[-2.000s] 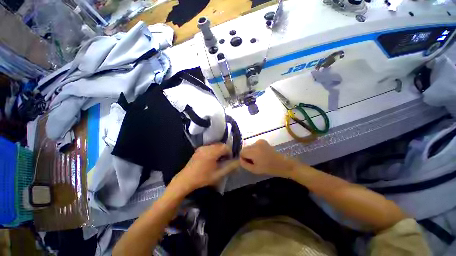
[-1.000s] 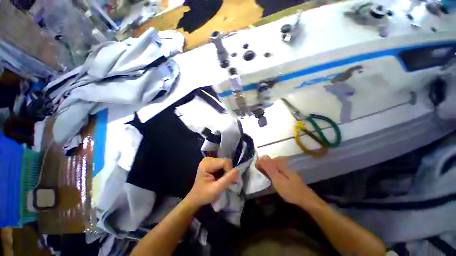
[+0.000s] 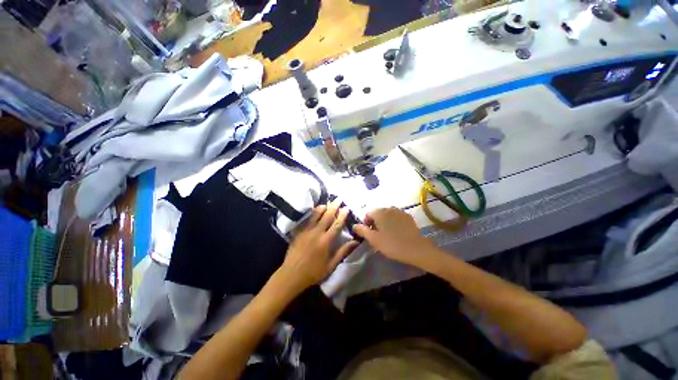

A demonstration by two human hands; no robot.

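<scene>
The light grey garment body [image 3: 279, 182] lies with a black fabric panel [image 3: 215, 230] on the machine bed, left of and in front of the presser foot and needle [image 3: 364, 169]. My left hand [image 3: 318, 245] lies on the garment with its fingers spread over the edge. My right hand [image 3: 388, 231] pinches the black strip [image 3: 355, 225] at the garment's edge, close beside my left fingertips. The hands hide part of the edge. The cloth edge is in front of the needle, and I cannot tell whether any cloth is under the foot.
Scissors [image 3: 446, 199] with yellow and green handles lie right of the needle. The white sewing machine [image 3: 446, 96] spans the back right. Heaped grey pieces [image 3: 160, 119] lie at the back left. Blue and green baskets [image 3: 22, 274] stand far left. More grey cloth [image 3: 632, 274] hangs at right.
My left hand has flattened from a pinch onto the garment. My right hand has closed on the edge again. The grey flap between the hands has been lowered, and the edge sits nearer the needle.
</scene>
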